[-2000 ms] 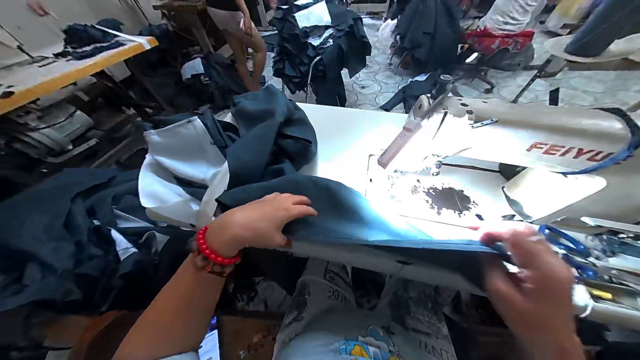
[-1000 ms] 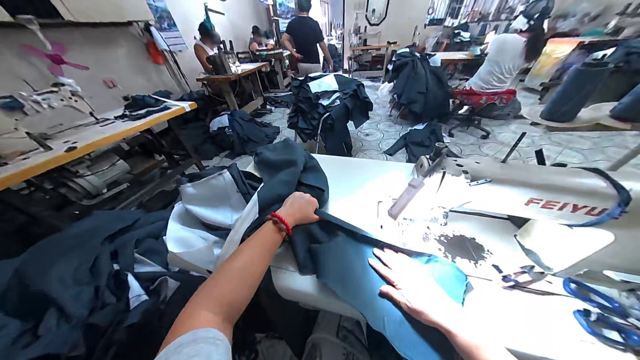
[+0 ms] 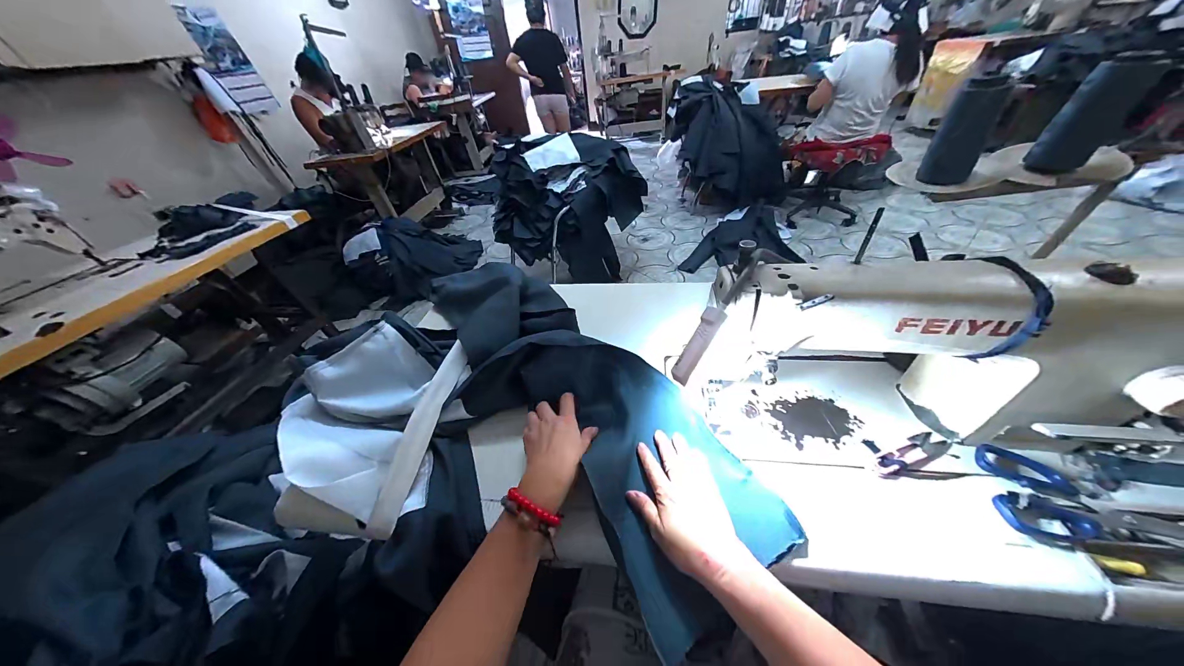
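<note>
A dark blue fabric piece (image 3: 647, 416) lies over the front of the white sewing table (image 3: 888, 518), one end hanging off the near edge. My right hand (image 3: 684, 499) rests flat on it, fingers apart. My left hand (image 3: 555, 444), with a red bead bracelet, touches the fabric's left edge; whether it pinches the cloth is unclear. Beyond my right hand stands a Feiyu sewing machine (image 3: 934, 305), its lamp lighting the needle area. To the left, more dark cloth with a white lining (image 3: 356, 416) is bunched at the table's edge.
Thread nippers (image 3: 906, 455) and blue-handled scissors (image 3: 1036, 518) lie at the right of the table. Dark garments (image 3: 564, 203) are piled beyond it. A yellow-edged table (image 3: 148, 287) stands at left. Several people are farther back, one in a white shirt (image 3: 856, 92) seated at right.
The fabric was stretched along the front edge between both hands; now it lies spread. My left hand has come off the bunched cloth and moved nearer my right hand. The view has tilted up.
</note>
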